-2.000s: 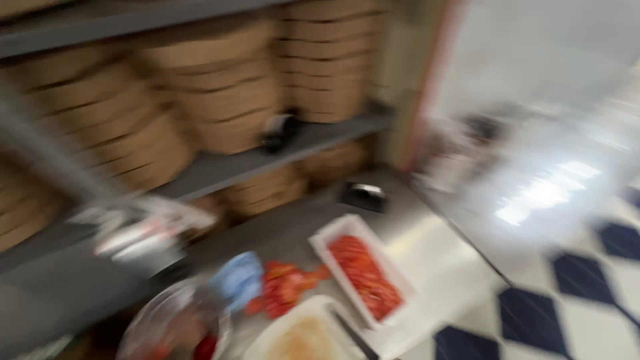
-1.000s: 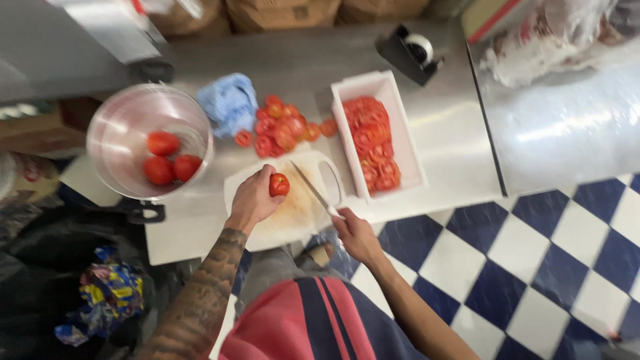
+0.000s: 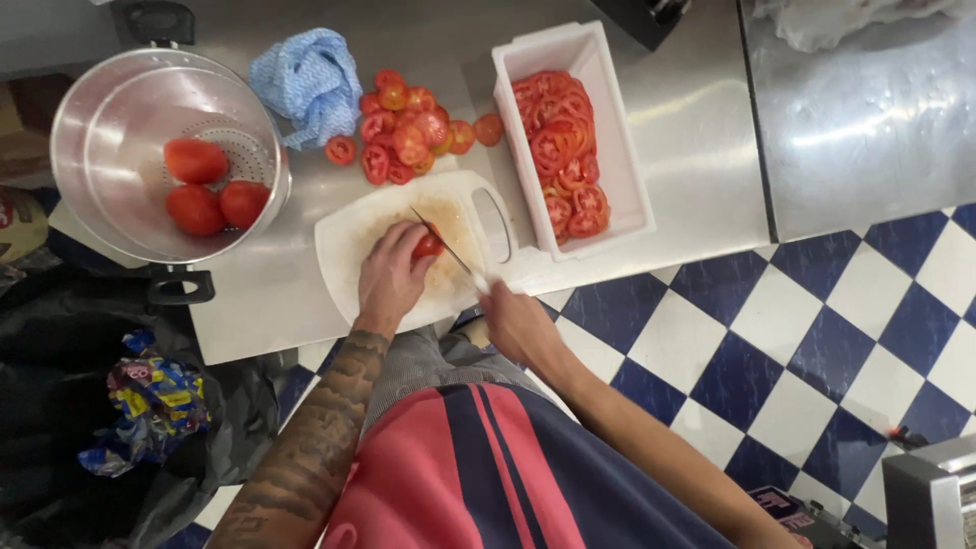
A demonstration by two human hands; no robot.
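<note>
My left hand point(image 3: 393, 271) grips a tomato point(image 3: 428, 245) on the white plastic cutting board point(image 3: 351, 236). In my right hand point(image 3: 522, 324) is a kitchen knife point(image 3: 450, 248), its blade against the right side of that tomato. Tomato slices point(image 3: 408, 133) lie in a heap on the steel counter just beyond the board. To the right, a white plastic tub point(image 3: 629, 183) holds many more slices point(image 3: 560, 145). Three whole tomatoes point(image 3: 196, 161) sit in a perforated metal colander point(image 3: 103, 152) at the left. A crumpled blue cloth point(image 3: 309, 84) is between colander and heap.
The steel counter's front edge point(image 3: 259, 352) runs close to my body. A black tape dispenser point(image 3: 648, 15), partly cut off, stands behind the tub. A bin lined with a black bag point(image 3: 46, 366) is at lower left, with coloured wrappers point(image 3: 156, 396) inside. The floor point(image 3: 732, 343) is checkered tile.
The knife has come against the tomato, where one second ago its blade was a little apart from it. The view has swung down from the shelves and moved closer to the counter.
</note>
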